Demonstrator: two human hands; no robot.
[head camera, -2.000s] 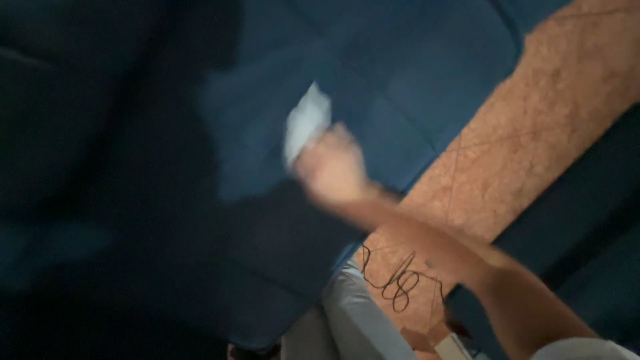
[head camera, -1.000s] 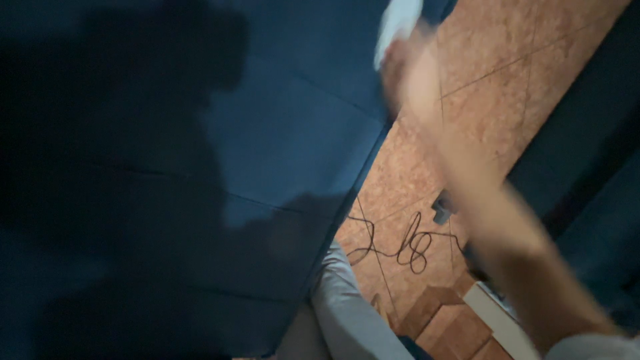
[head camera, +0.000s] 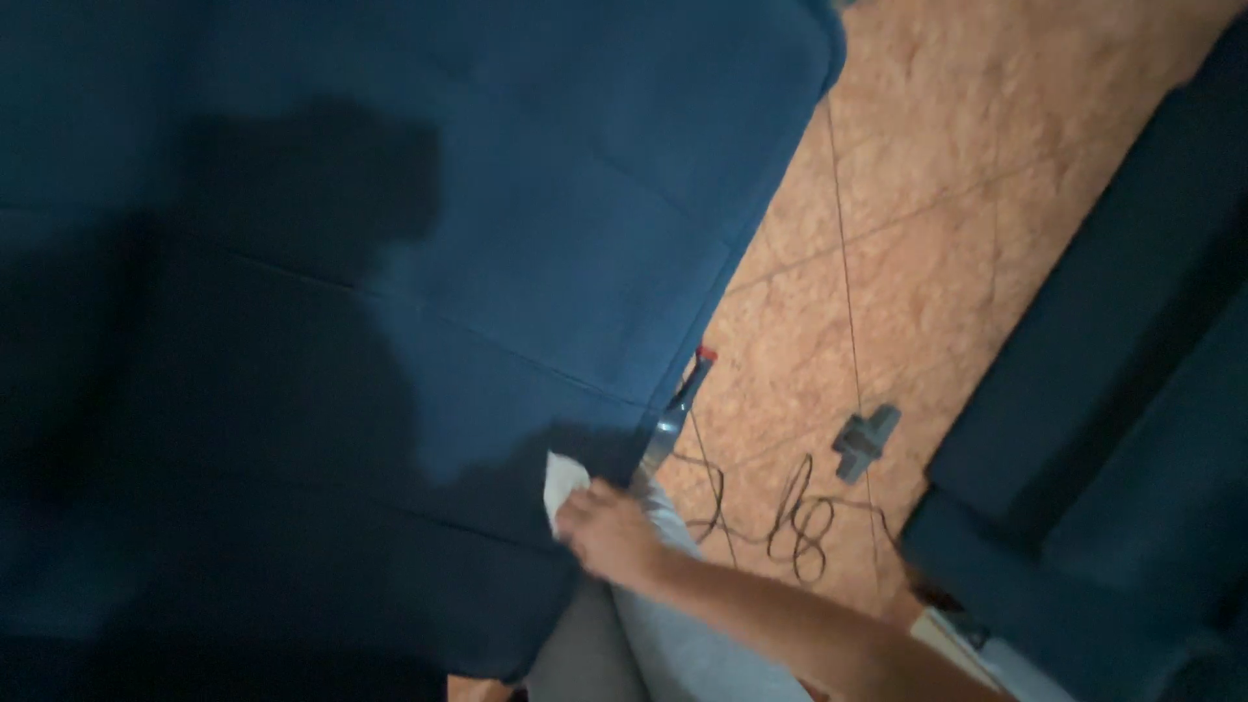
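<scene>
My right hand (head camera: 609, 534) grips a white cloth or wipe (head camera: 565, 487), whose loose end lies against the blue upholstered surface (head camera: 546, 244), near its lower right edge. The hand is just above my knees, and its forearm comes in from the lower right. The surface looks like a sofa seat or cushion with stitched seams, and a large dark shadow covers its left part. My left hand is not in view.
A dark tool-like object with a red end (head camera: 692, 385) shows beside the cushion's edge. A grey object (head camera: 866, 444) and a tangled black cable (head camera: 804, 526) lie on the tiled floor (head camera: 936, 224). Another dark blue upholstered piece (head camera: 1092, 390) stands at right.
My right hand, with the white cloth in it, has moved from the upper part of the surface's edge down toward my knees. The view has shifted.
</scene>
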